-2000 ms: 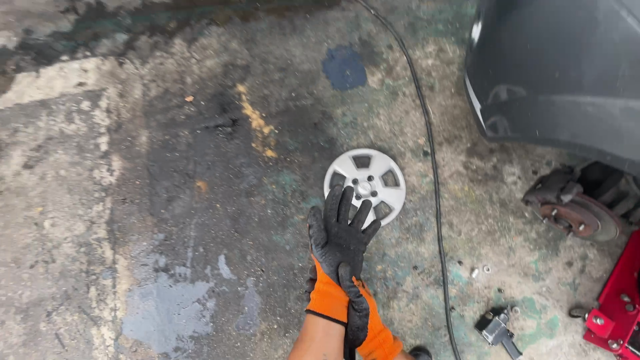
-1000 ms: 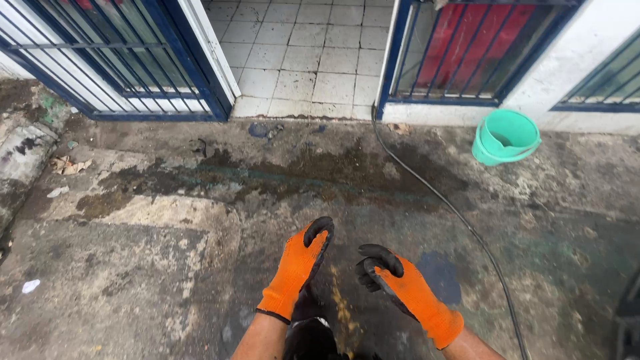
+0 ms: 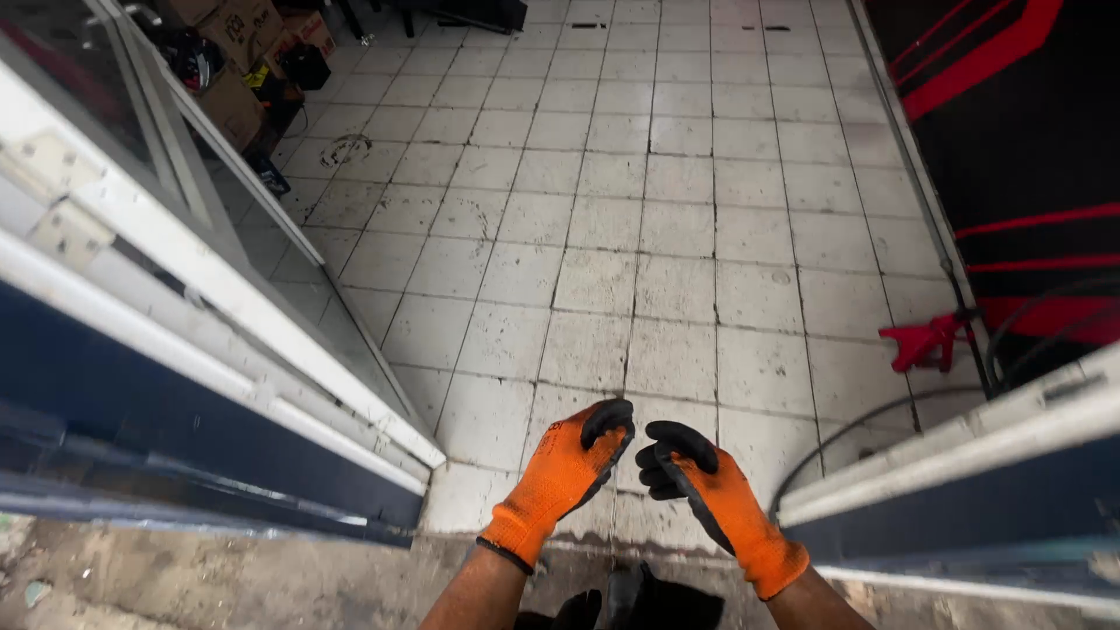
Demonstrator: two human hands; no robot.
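Note:
Both hands wear orange knit gloves with black coated palms and fingers. My left hand [image 3: 569,477] is raised at the lower middle, its fingers curled loosely with nothing seen in them. Just to its right, my right hand [image 3: 713,499] is held up with fingers bent and apart, also holding nothing. The two hands face each other without touching, above the edge of a white tiled floor [image 3: 674,341] at a doorway. Dark footwear [image 3: 626,591] shows below, between the forearms.
A white-framed door [image 3: 219,297] stands at left, a white and blue frame [image 3: 954,472] at right. A red metal stand [image 3: 927,341] and a dark hose [image 3: 840,429] lie by the right wall. Cardboard boxes [image 3: 236,39] are stacked at the upper left.
The view has moved from the stained concrete and the wheel cover to the tiled doorway. My hands were together over the cover two seconds ago; they are now apart.

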